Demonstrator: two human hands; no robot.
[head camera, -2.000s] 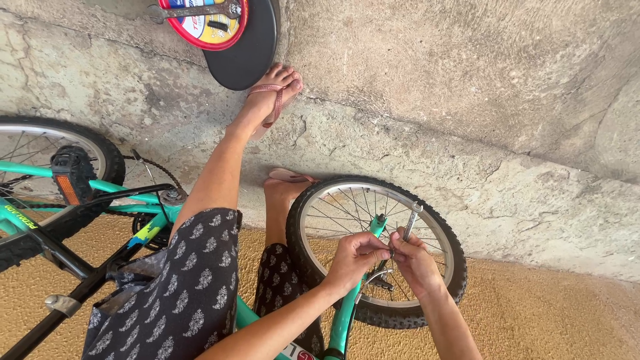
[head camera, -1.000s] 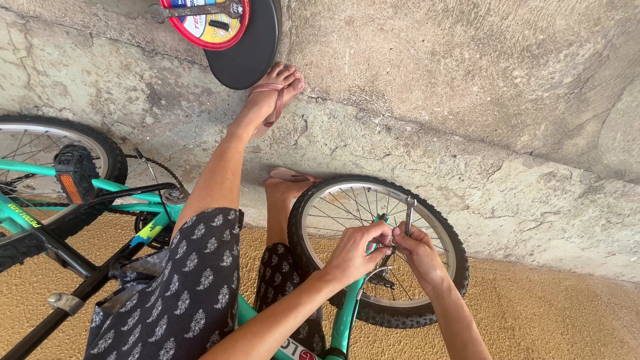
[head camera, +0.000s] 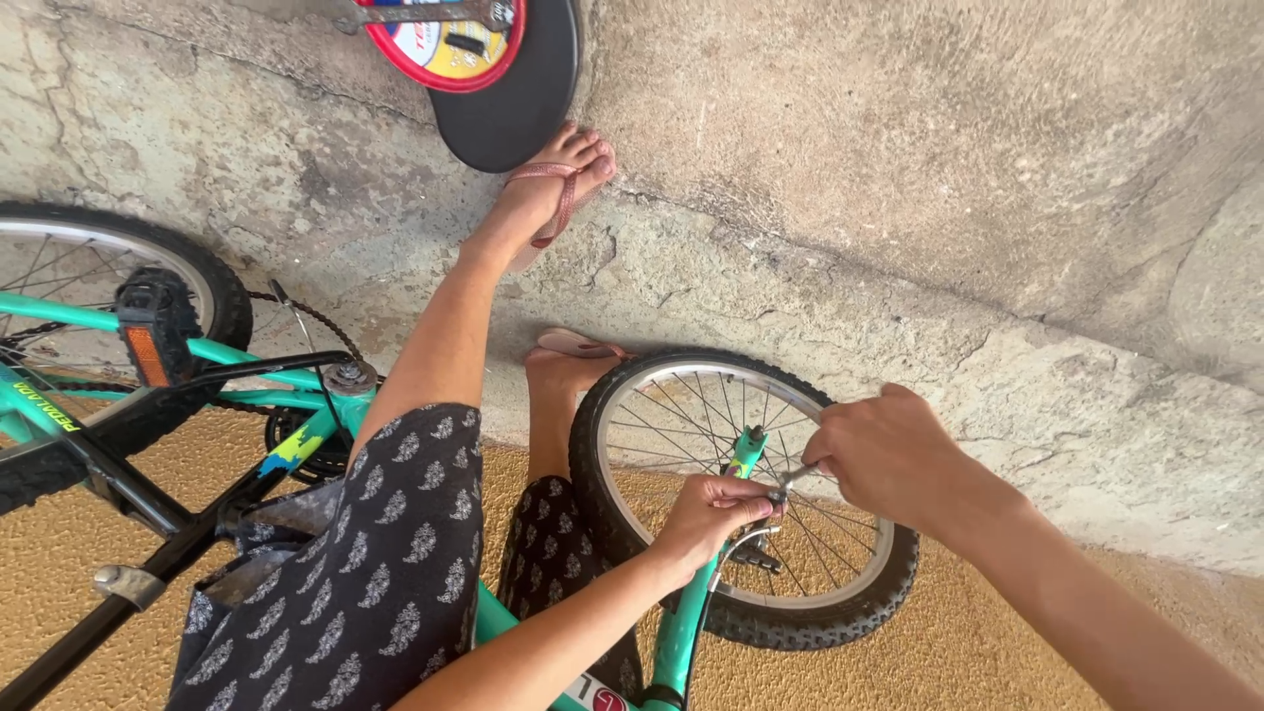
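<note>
My right hand (head camera: 879, 449) is closed around a metal wrench (head camera: 802, 476), whose end meets a small metal fitting (head camera: 777, 495) beside the green fork. The thumb and fingers of my left hand (head camera: 721, 513) pinch that fitting from the other side. Just above my left hand, the tip of one green fork leg (head camera: 748, 449) stands in front of the spokes. A loose brake cable (head camera: 750, 534) curves below my fingers. Behind both hands is the bicycle wheel (head camera: 736, 632) with its knobby black tire. The fitting's exact kind is hidden by my fingers.
The bicycle's other wheel (head camera: 222, 286), a pedal (head camera: 156, 326) and the black frame tube (head camera: 89, 642) lie at the left. At the top, a combination wrench (head camera: 425, 13) rests over a red-rimmed round container (head camera: 444, 84) beside a black oval plate (head camera: 513, 109). My sandaled feet rest by the concrete ledge.
My right hand has moved up and away from my left hand, toward the wheel's rim. The wrench, upright before, is now tilted between the hands. My left hand stays near the fork.
</note>
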